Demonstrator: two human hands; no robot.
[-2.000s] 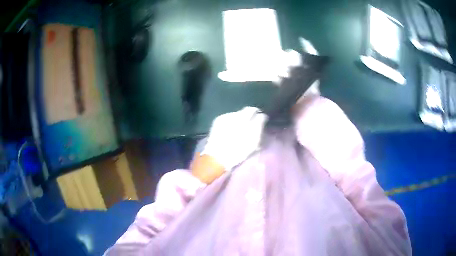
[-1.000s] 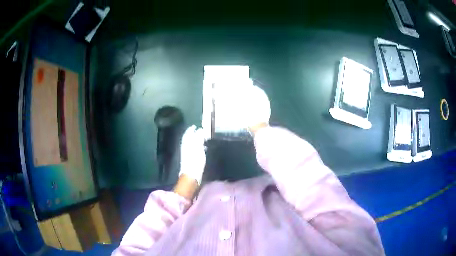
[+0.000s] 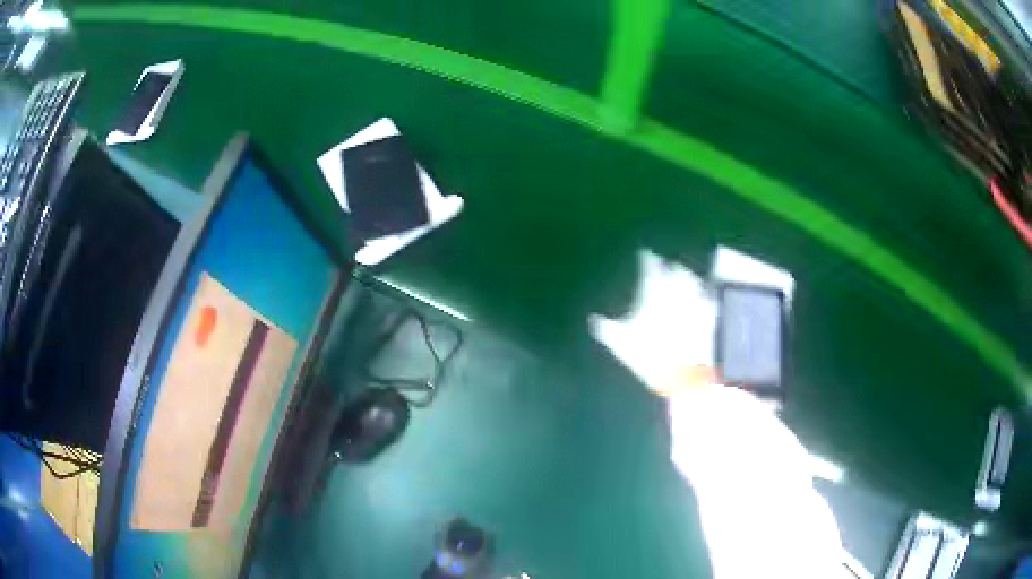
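My right hand (image 3: pixel 668 328), in an overexposed white glove, reaches forward over the green surface from the lower right. One digit points left and another up. An e-reader (image 3: pixel 750 328) with a pale grey screen and black border lies against or just beside the hand's right side, overlapping a white tray (image 3: pixel 753 269). The hand is too bright to tell whether it grips the device. My left hand is out of view. White tray corners (image 3: pixel 828 466) show beside my right sleeve, which covers the area between.
Monitor (image 3: pixel 142 362) at left; mouse (image 3: pixel 371 425) with looped cable beside it. Scanner (image 3: pixel 458 549) is cut off at the bottom. A black slab (image 3: pixel 385 187) lies on a white tray beyond the monitor, another tray (image 3: pixel 147 102) far left. More trays (image 3: pixel 928 549) lie lower right.
The view has swung forward and tilted. My right hand has moved from the tray in front of me to farther forward. My left hand has left the picture.
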